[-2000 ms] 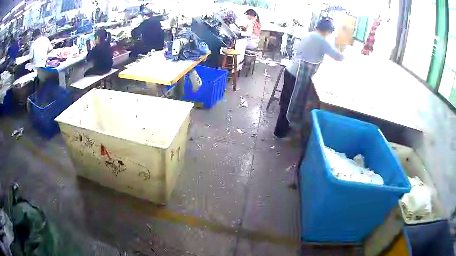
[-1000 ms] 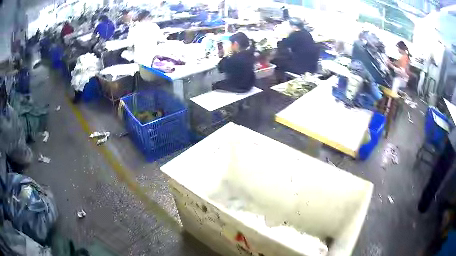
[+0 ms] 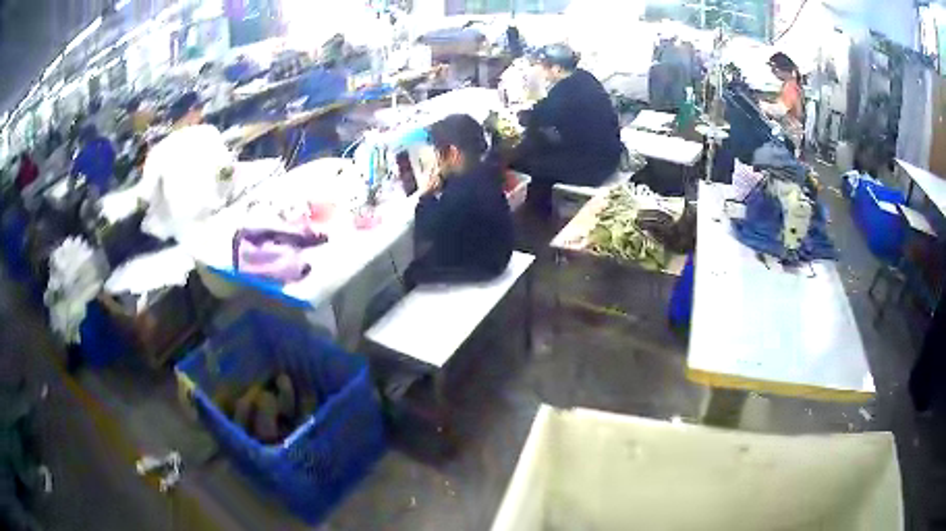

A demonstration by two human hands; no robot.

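Neither of my hands is in the picture. Nearest in front of me is a large cream bin (image 3: 716,472), cut off by the bottom edge; its inner walls show and its bottom is hidden. To its left a blue plastic crate (image 3: 296,456) stands on the floor with dark and brownish pieces (image 3: 272,407) inside. A white table (image 3: 773,322) with a yellow edge stands beyond the cream bin and bears a heap of blue cloth (image 3: 794,218).
A person in dark clothes (image 3: 464,213) sits on a white bench (image 3: 451,311) at a long worktable with purple cloth (image 3: 275,254). Another dark-clothed person (image 3: 576,124) sits behind, near a box of greenish pieces (image 3: 628,228). White scraps (image 3: 159,469) lie on the floor.
The view has swung left and moved forward. The light blue bin and the standing person at the right have left the picture. The cream bin now sits lower, and the seated people look nearer.
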